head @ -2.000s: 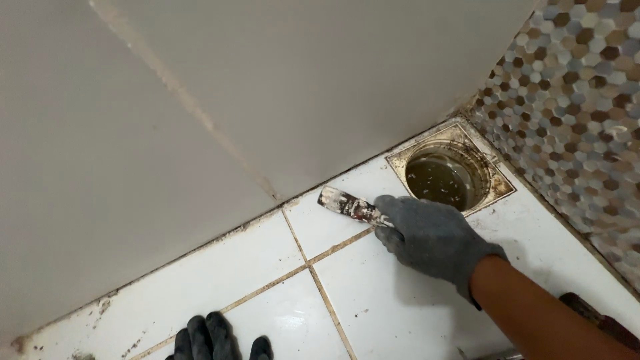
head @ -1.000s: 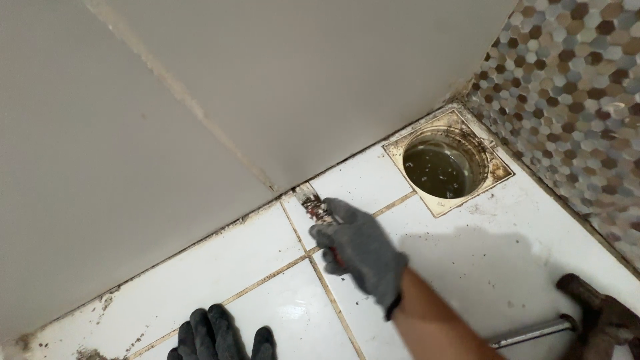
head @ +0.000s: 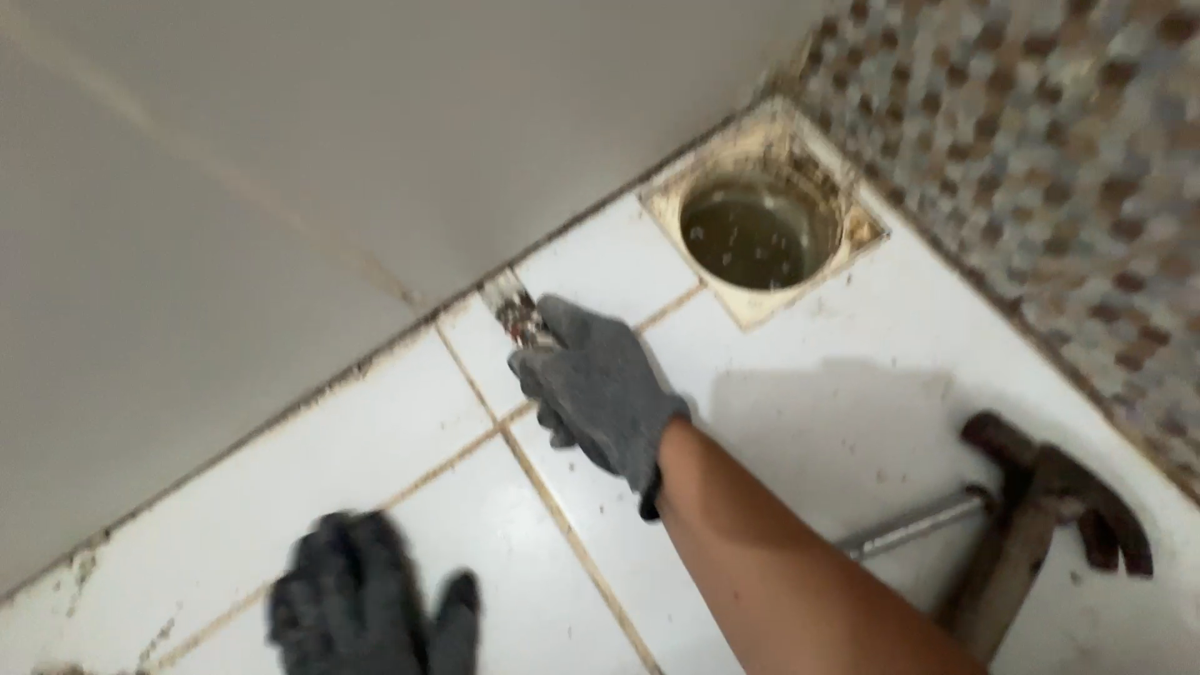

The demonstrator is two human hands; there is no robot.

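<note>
My right hand (head: pixel 605 380), in a grey glove, grips a scraper (head: pixel 516 309) with a flat metal blade and a stained handle. The blade's edge meets the dirty joint (head: pixel 361 366) where the grey wall (head: pixel 281 169) joins the white floor tiles (head: pixel 581 248). My left hand (head: pixel 366 600), in a dark grey glove, is spread with its palm down over the tiles at the lower left and holds nothing; it is slightly blurred. Most of the scraper's handle is hidden in my right hand.
An uncovered square floor drain (head: pixel 759 234) with murky water lies in the corner, beside a wall of hexagonal mosaic (head: pixel 1022 141). A claw hammer (head: pixel 1041 487) and a metal rod (head: pixel 919 525) lie on the tiles at the lower right, beside my right forearm. Dirt specks dot the floor.
My right hand has brought the scraper from near the drain to the wall's base on the left, then slightly back along it towards the drain. More of the hammer shows now.
</note>
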